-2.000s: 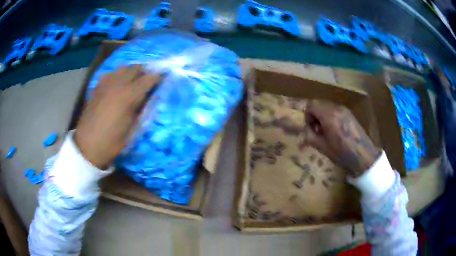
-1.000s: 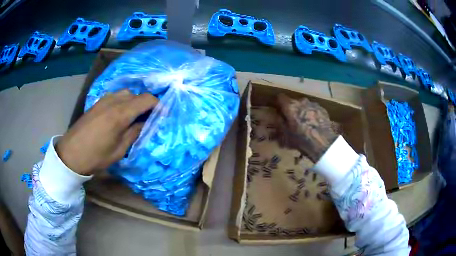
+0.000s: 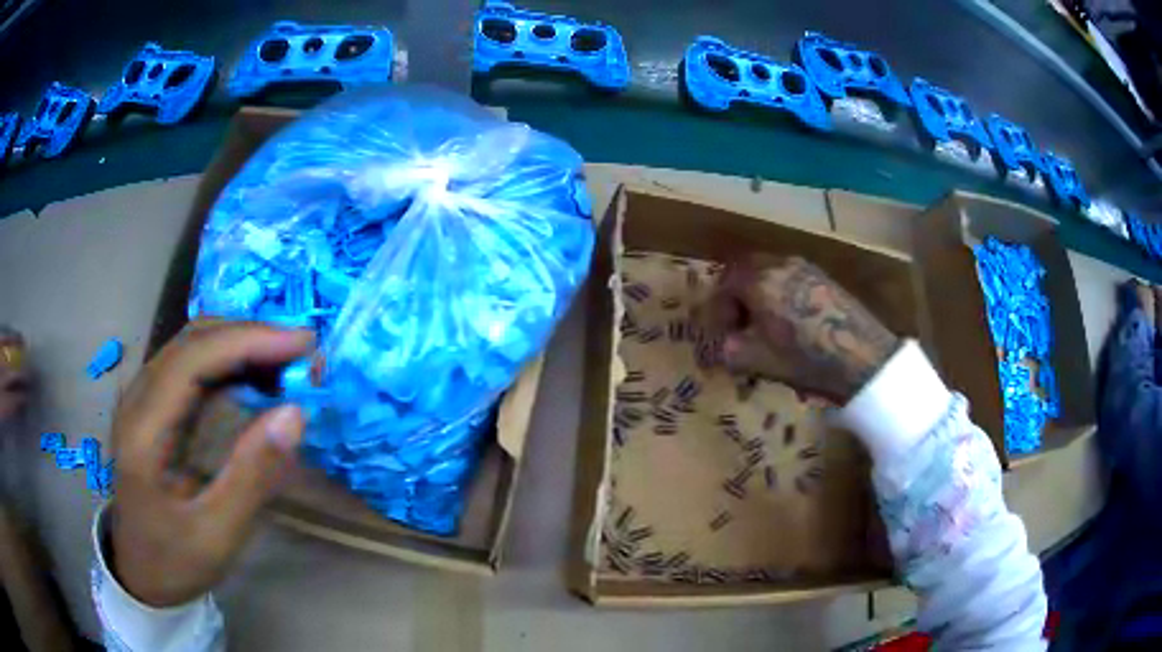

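A large clear plastic bag (image 3: 433, 293) full of small blue parts stands in a cardboard box (image 3: 370, 541) at the left, with an opening at its left side. My left hand (image 3: 198, 446) is at that opening, with a small blue part (image 3: 300, 380) between thumb and fingers. My right hand (image 3: 803, 325) is over the open cardboard spring tray (image 3: 714, 594), fingers closed together low among the small dark striped metal pieces (image 3: 669, 405). Its fingertips are partly hidden, so I cannot tell whether they hold a piece.
Blue controller shells (image 3: 548, 49) lie along the conveyor (image 3: 675, 143) at the back. A smaller box (image 3: 1077, 344) at the right holds loose blue parts (image 3: 1016, 338). A few blue pieces (image 3: 105, 358) lie on the bench at left, near another person's hand (image 3: 10, 369).
My left hand has come back from the bag's opening with a blue part at its fingertips. My right hand still works in the tray, its fingers drawn together. The controller shells have shifted left.
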